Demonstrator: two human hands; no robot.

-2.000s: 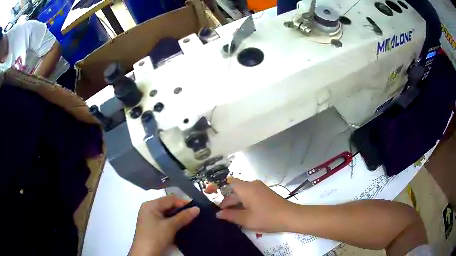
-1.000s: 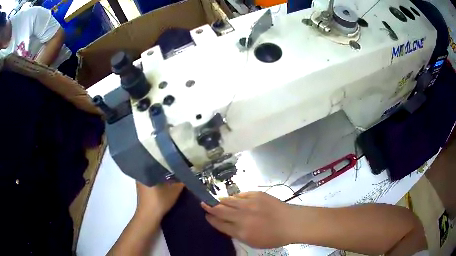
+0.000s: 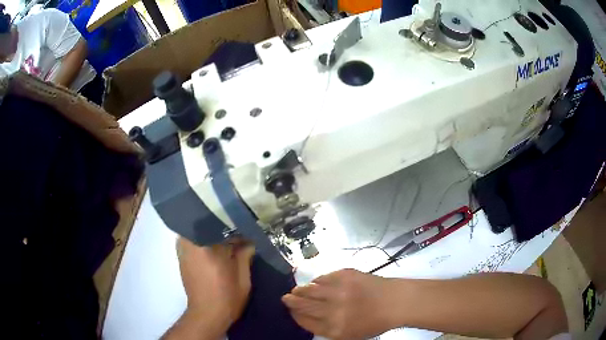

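A dark purple-black fabric piece (image 3: 269, 307) lies under the needle end of the white sewing machine (image 3: 399, 99). My left hand (image 3: 216, 279) is on the piece's left side, its fingertips partly hidden beneath the machine's grey end cover. My right hand (image 3: 339, 302) is at the piece's right edge, fingers bent together against the fabric. The curved grey strip (image 3: 239, 209) runs down the front of the head to the fabric between my hands. The presser foot and needle are mostly hidden behind this strip.
Red-handled thread snips (image 3: 442, 226) lie on the bed to the right. A stack of dark pieces (image 3: 545, 192) is at the right end. A carton of dark pieces (image 3: 109, 265) stands at the left, another carton (image 3: 193, 50) behind the machine. A person in white (image 3: 50, 43) is at upper left.
Since the first frame my left hand has moved forward to beneath the end cover, and my right hand has come slightly nearer me. The fabric now lies straighter towards me.
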